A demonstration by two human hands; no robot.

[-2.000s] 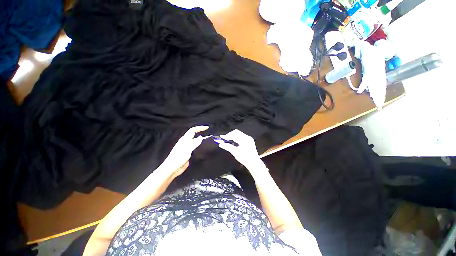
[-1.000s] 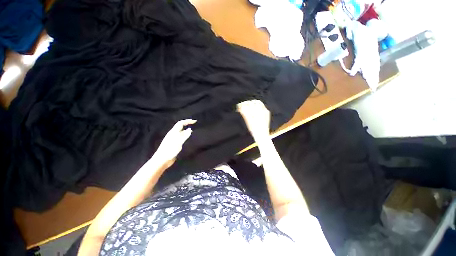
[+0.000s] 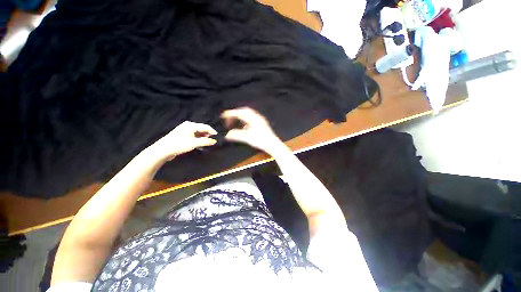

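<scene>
The black dress (image 3: 171,68) lies spread over the orange-brown table, its skirt towards me. My left hand (image 3: 191,138) is at the lower part of the skirt, thumb and fingertips pinching black cloth. My right hand (image 3: 247,128) is just to the right of it, blurred, fingers curled with a gap between thumb and index finger. Dark cloth shows between the two hands. Whether my right hand holds cloth or a small tool cannot be told against the black. The neckline is out of the picture.
The table's yellowish edge (image 3: 343,138) runs slantwise in front of me. More black cloth (image 3: 365,194) hangs or lies below it. At right are a white power strip (image 3: 394,34), a black cable loop (image 3: 372,92), white cloth (image 3: 343,25) and a clear tube-like object (image 3: 485,67).
The skirt has been pulled and its near edge drawn up off the table edge. My right hand has moved left, close to my left hand, which now pinches cloth.
</scene>
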